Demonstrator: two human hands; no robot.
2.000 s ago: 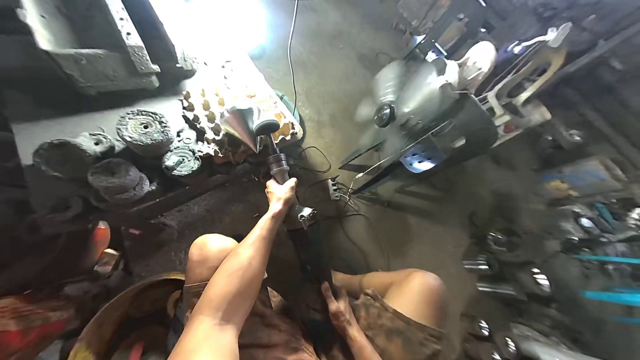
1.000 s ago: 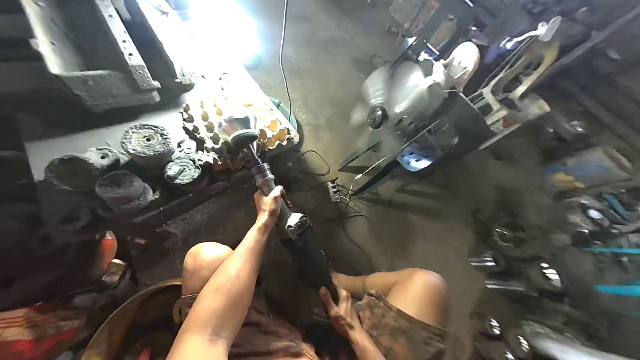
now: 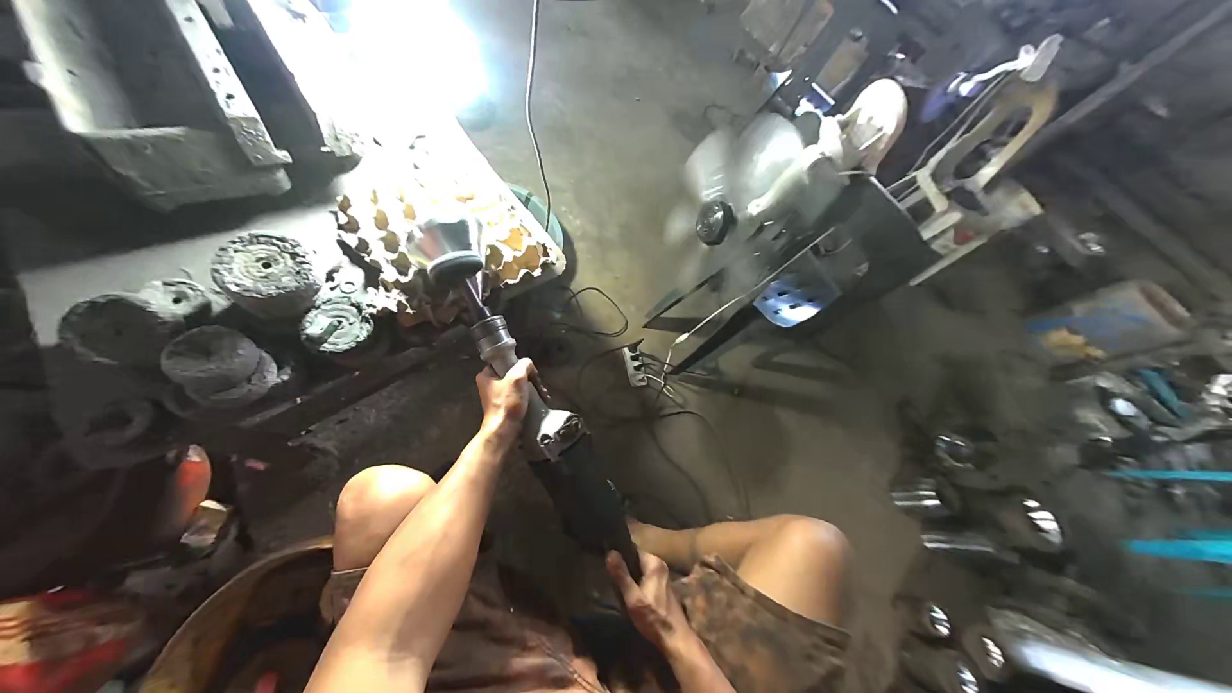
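Observation:
A long, dark-bodied power grinder [image 3: 587,491] with a grey metal neck lies slantwise between my bare knees. My left hand [image 3: 505,395] is wrapped around its neck, just behind the collar. Around the rear of the black body my right hand [image 3: 650,592] is closed. From the collar a thin spindle leads to a shiny metal cup-shaped piece [image 3: 450,250] with a dark rim. That piece is over or against an egg-carton-like tray [image 3: 520,250]; whether they touch I cannot tell.
Several worn buffing wheels [image 3: 265,269] sit left of the tray, below a grey metal trough [image 3: 173,164]. A fan [image 3: 714,221] stands at upper right, with a power strip [image 3: 635,366] and cords on the floor. Shiny metal parts [image 3: 1042,520] lie at right, a round basin [image 3: 221,616] at lower left.
The metal cup-shaped piece has changed its tilt and moved away from me over the tray. Both hands have kept their hold on the grinder.

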